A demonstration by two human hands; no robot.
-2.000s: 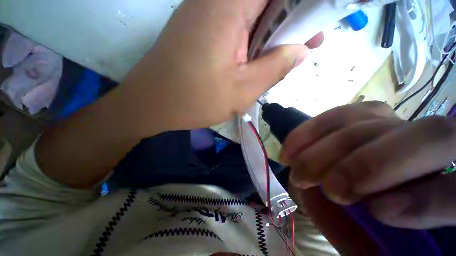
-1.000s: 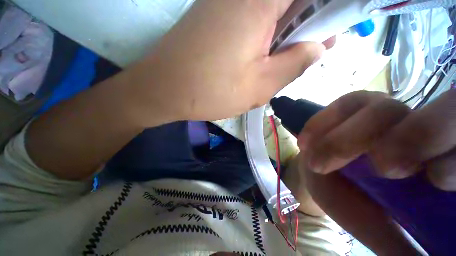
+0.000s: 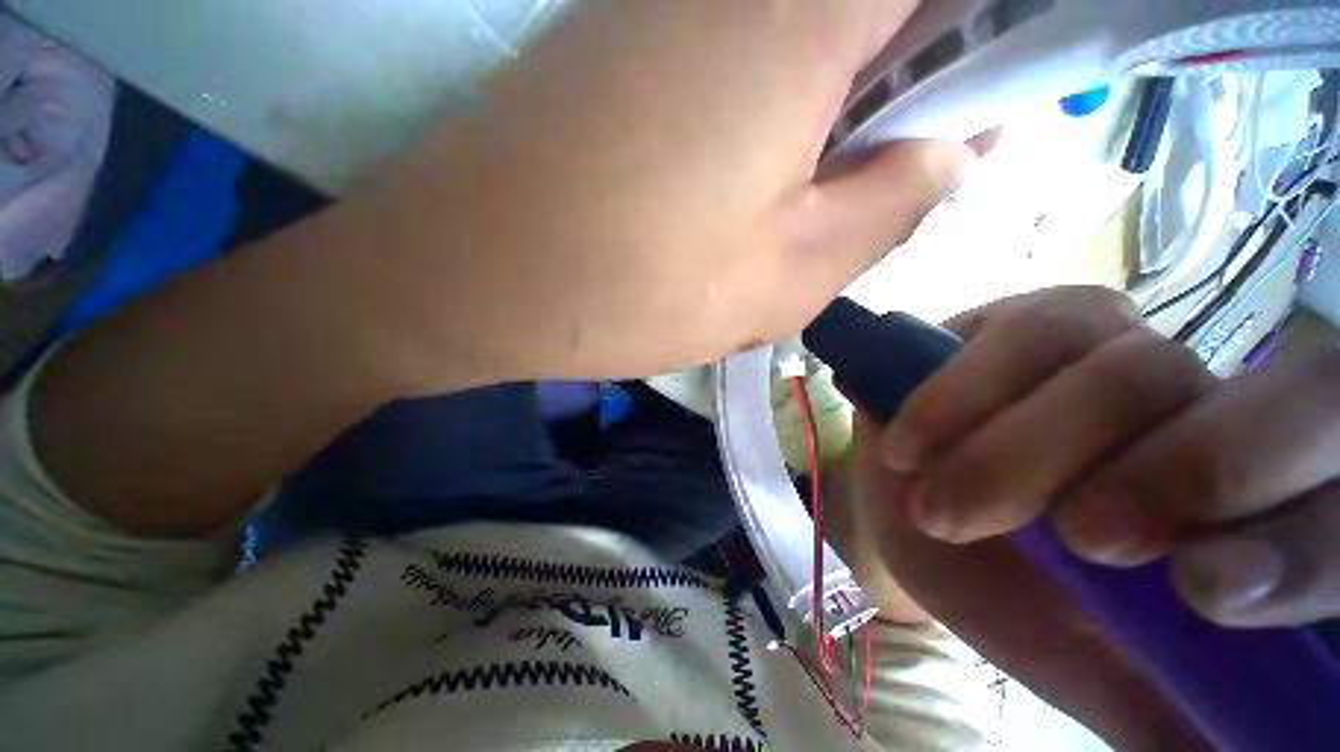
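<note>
My left hand is closed around the white curved neck fan housing, its thumb along the slotted side. The housing's narrow arm curves down toward my shirt and ends in an open round end. Thin red and black lead wires run beside it, with a small white connector at the top. My right hand grips the purple electric screwdriver. Its black nose points at the housing by the heel of my left hand. The bit tip is hidden.
A pale bench lies behind the hands. A blue cylinder, a black tool, white curved parts and dark cables are at upper right. Pale pink parts and blue covering are at left.
The housing and my left hand have shifted right in view. The screwdriver's nose stays close to the housing. The thin bit seen earlier is now hidden.
</note>
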